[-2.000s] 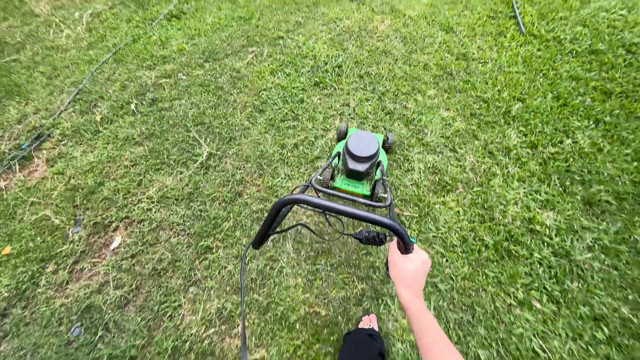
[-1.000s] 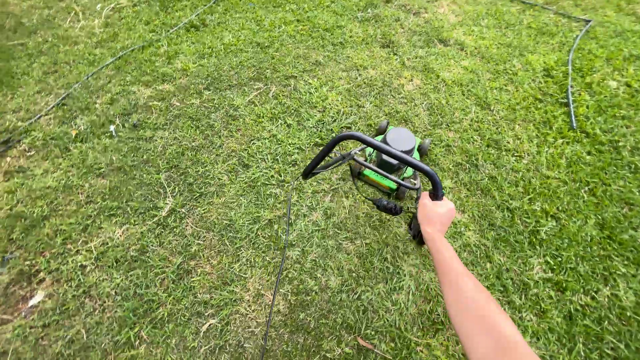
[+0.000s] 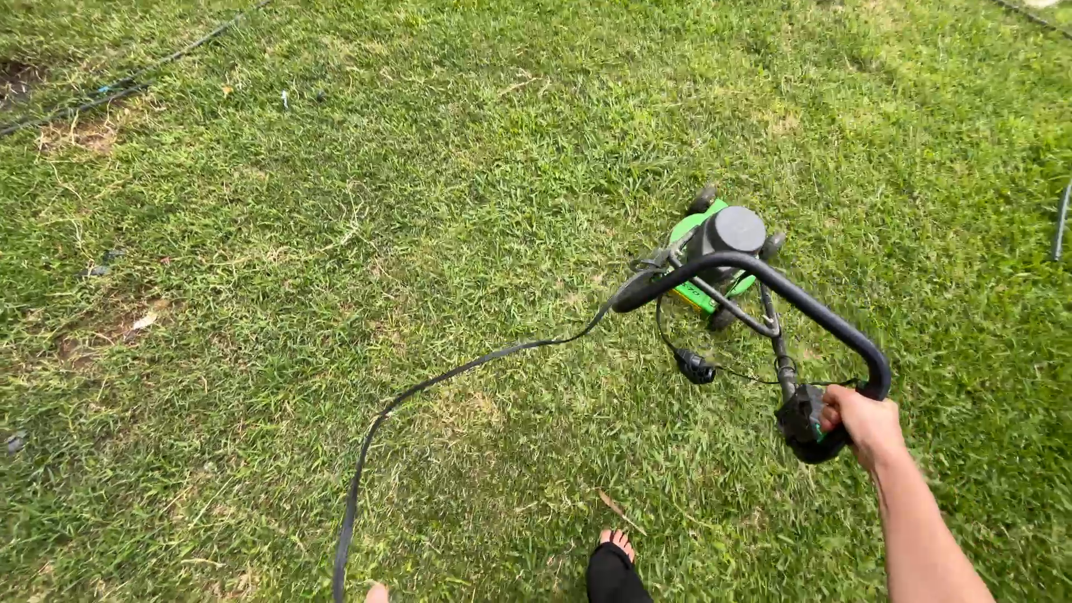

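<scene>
My right hand [image 3: 867, 423] is closed on the right end of the black handlebar [image 3: 804, 306], beside a black switch box [image 3: 808, 423]. Beyond the bar stands the green electric lawn mower [image 3: 695, 289] with its dark motor cover [image 3: 737, 230], turned at an angle on the grass. A black plug connector [image 3: 695, 367] hangs under the handle. From the bar's left end the black power cord [image 3: 469, 364] curves down to the bottom edge. Only a small bit of my left hand [image 3: 378, 594] shows there, near the cord; its fingers cannot be made out.
Grass surrounds the mower. A dark hose [image 3: 180, 54] lies at the upper left, and a piece of hose [image 3: 1062, 222] is at the right edge. My bare foot [image 3: 617, 543] stands below the mower. Dry leaves lie on the lawn.
A small part of my left hand has come into view at the bottom edge. The cord, nearly straight a second ago, now bows in a wide curve. My right hand has stayed on the handlebar.
</scene>
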